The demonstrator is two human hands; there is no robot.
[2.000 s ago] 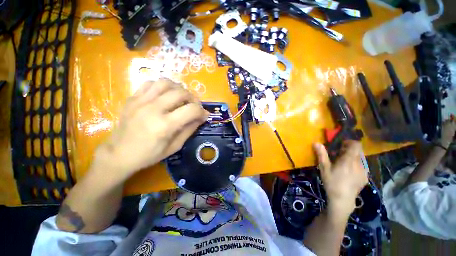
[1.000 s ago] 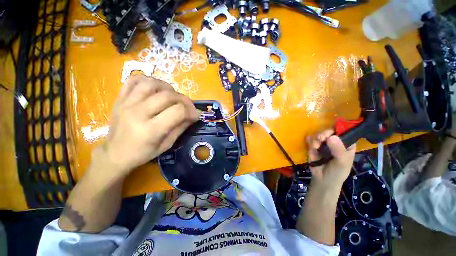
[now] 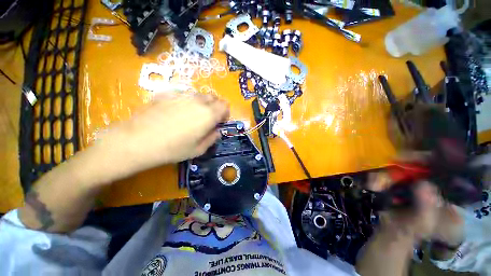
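Note:
The dark round camera housing (image 3: 229,197) lies at the bench's front edge, its centre hole facing up and flat end away from me. Thin lead wires (image 3: 253,129) curve from the flat end. A black antenna (image 3: 263,135) shows at its right side. My left hand (image 3: 180,126) is over the housing's upper left, fingertips by the flat end; whether they pinch anything is hidden. My right hand (image 3: 425,210), strongly blurred at lower right, is around the hot glue gun (image 3: 412,172), whose red part shows as a smear.
Silver plates (image 3: 200,43), translucent rings (image 3: 207,66), small fittings (image 3: 282,40) and a white tube (image 3: 255,59) lie behind the housing. A perforated panel (image 3: 51,108) is left, a squeeze bottle (image 3: 422,35) back right. More housings (image 3: 320,218) sit below right. Another person's sleeve shows far right.
My right hand and the glue gun have moved right and down, now blurred. My left forearm is more level, its fingers slightly higher against the housing. The housing looks slightly lower.

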